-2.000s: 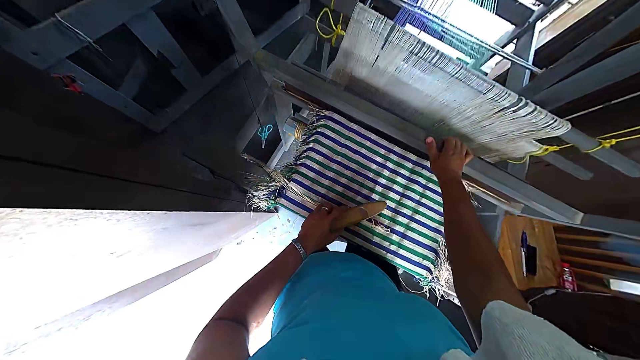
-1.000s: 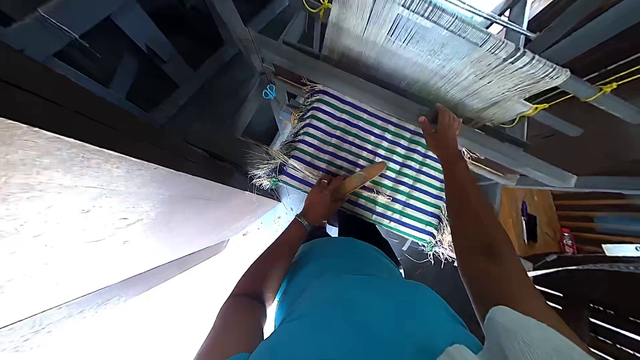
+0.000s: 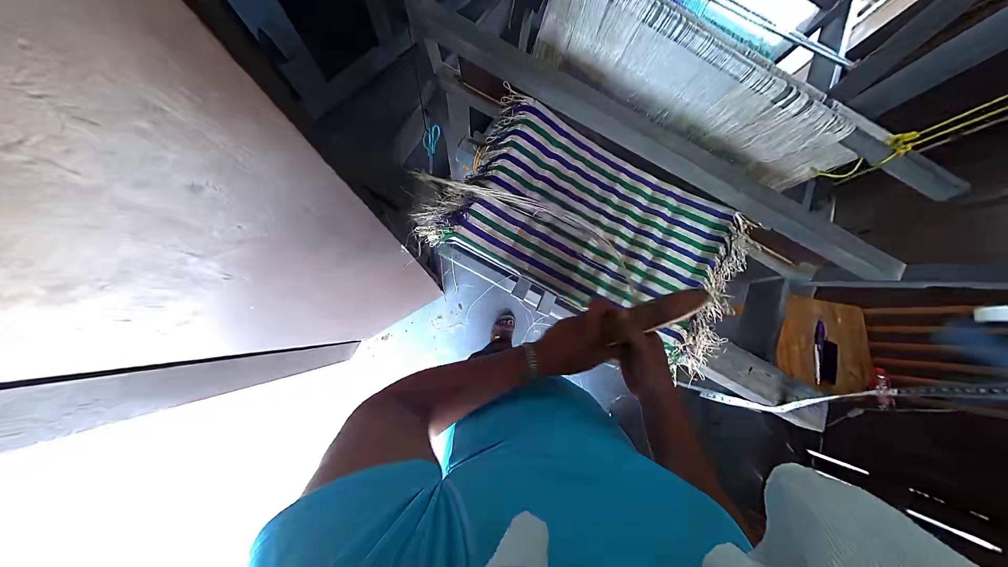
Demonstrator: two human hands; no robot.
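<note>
A woven cloth with purple, green and white stripes (image 3: 598, 205) lies over the front of a wooden loom, with frayed fibre ends along both sides. My left hand (image 3: 575, 340) is closed around a flat, pointed wooden tool (image 3: 669, 312) at the cloth's near edge. Against the tool's near end rests my right hand (image 3: 642, 358); its fingers are partly hidden, so its grip is unclear. Loose pale fibres (image 3: 567, 214) trail across the cloth from its left side towards my hands.
The loom beam (image 3: 669, 142) runs behind the cloth, below pale warp threads (image 3: 693, 79). Blue scissors (image 3: 431, 139) hang at the left. Yellow cord (image 3: 904, 143) is tied at the right. A wooden seat (image 3: 823, 344) holds dark items, near a white measuring tape (image 3: 756, 405). A large pale panel (image 3: 197, 189) fills the left.
My right hand has left the loom beam and come down beside my left hand. The wooden tool has moved from the middle of the cloth to its near edge. The view has shifted.
</note>
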